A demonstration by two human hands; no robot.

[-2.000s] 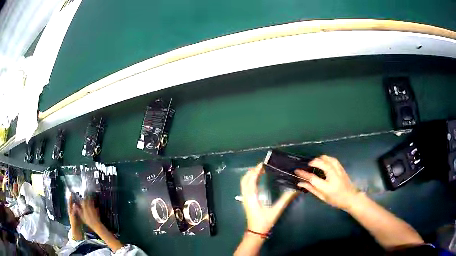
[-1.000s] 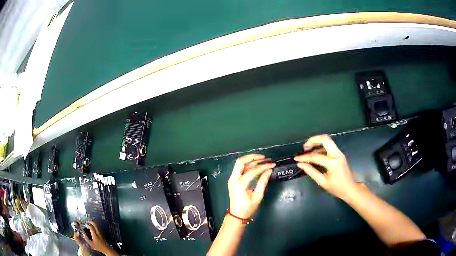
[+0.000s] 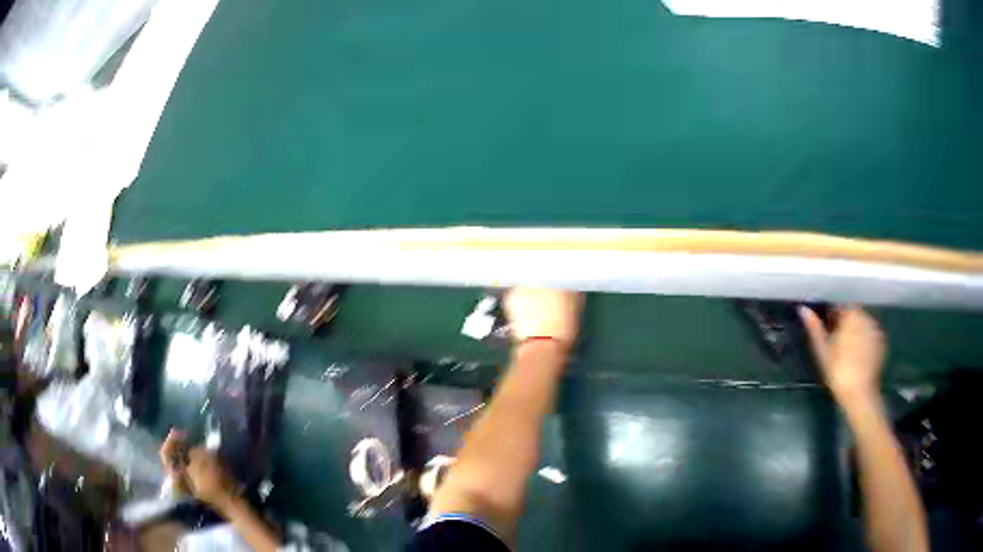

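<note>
The view is blurred. My left hand (image 3: 542,316) reaches over the green strip, beside the rail. A dark box with a white patch (image 3: 485,317) shows at its left side; my fingers are hidden, so I cannot tell if they grip it. My right hand (image 3: 854,350) is on the strip at the right, thumb and fingers on the near end of a black inner tray (image 3: 778,327). Two black retail boxes with ring pictures lie on the bench left of my left forearm, one at the left (image 3: 373,437) and one partly covered by the forearm (image 3: 439,410).
A long white rail (image 3: 647,262) with a tan edge runs beyond my hands. More dark boxes (image 3: 309,306) lie along the strip at left. Dark trays (image 3: 938,431) stand at the right edge. Another person's hands (image 3: 199,472) are at lower left. White sheets (image 3: 819,16) lie beyond.
My hands have parted and moved forward from the bench to the strip, the left to a box and the right to the inner tray. The view has tilted up.
</note>
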